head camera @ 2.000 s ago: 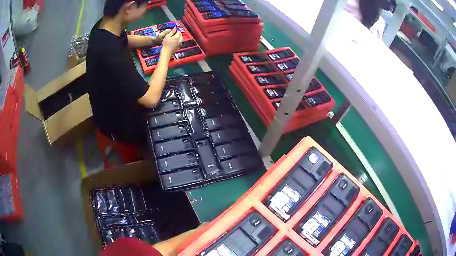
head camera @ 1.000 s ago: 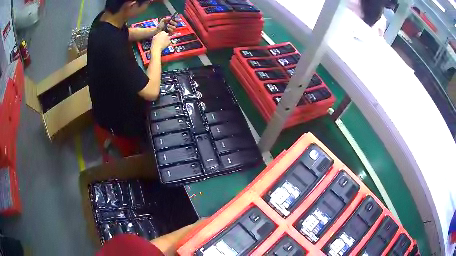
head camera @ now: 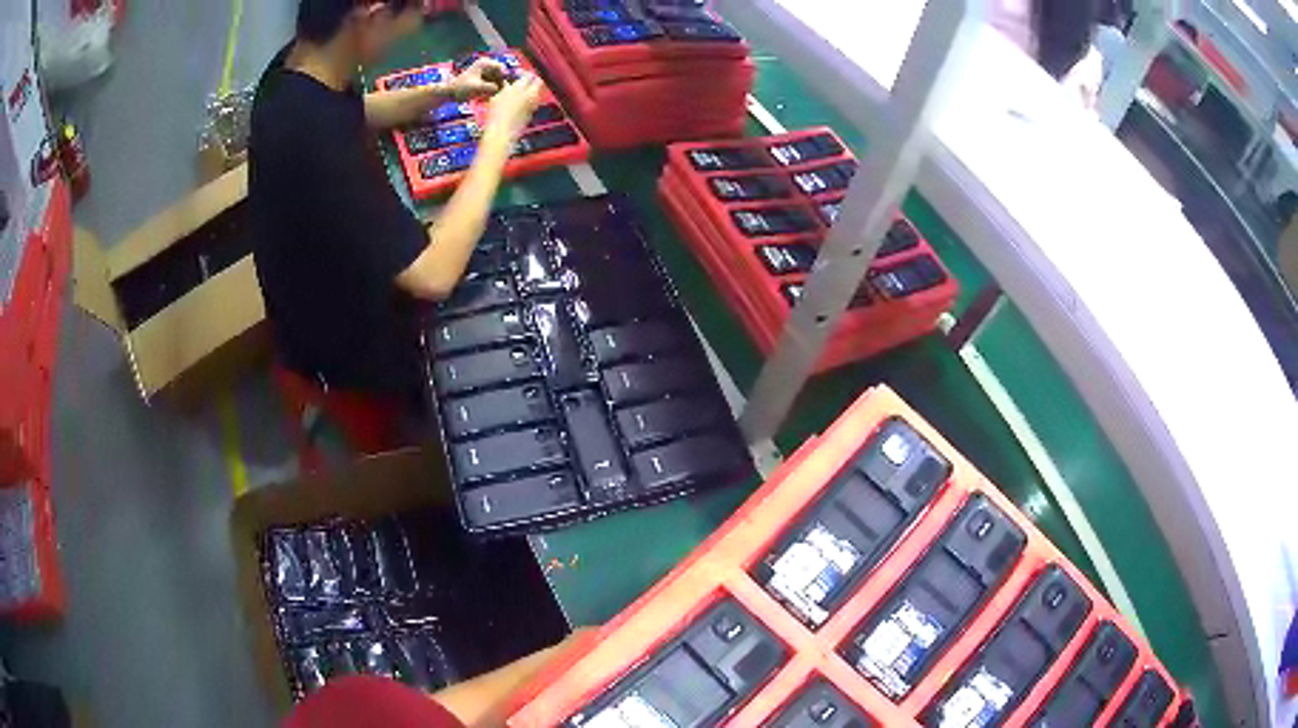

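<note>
A red-orange turnover tray [head camera: 698,576] fills the lower right, with a black phone housing in each visible slot [head camera: 861,519]. The housings have silver-white patches. Another tray edge shows beneath it. My left forearm, in a dark red sleeve, enters from the bottom. My left hand [head camera: 562,657] is against the tray's left edge and holds it there; its fingers are hidden by the tray. My right hand is not in view. The tray's lower part is cut off by the picture's edge.
Black blister trays [head camera: 591,444] lie on the green bench [head camera: 612,552]. Red tray stacks [head camera: 712,270] [head camera: 641,100] stand beyond, by a metal post [head camera: 840,270]. A seated person [head camera: 335,213] works at a tray [head camera: 491,168]. Cartons [head camera: 199,349] [head camera: 264,501] stand at left.
The seated person's hands have shifted over their tray. The view has moved slightly. My left arm and the near tray stay almost the same.
</note>
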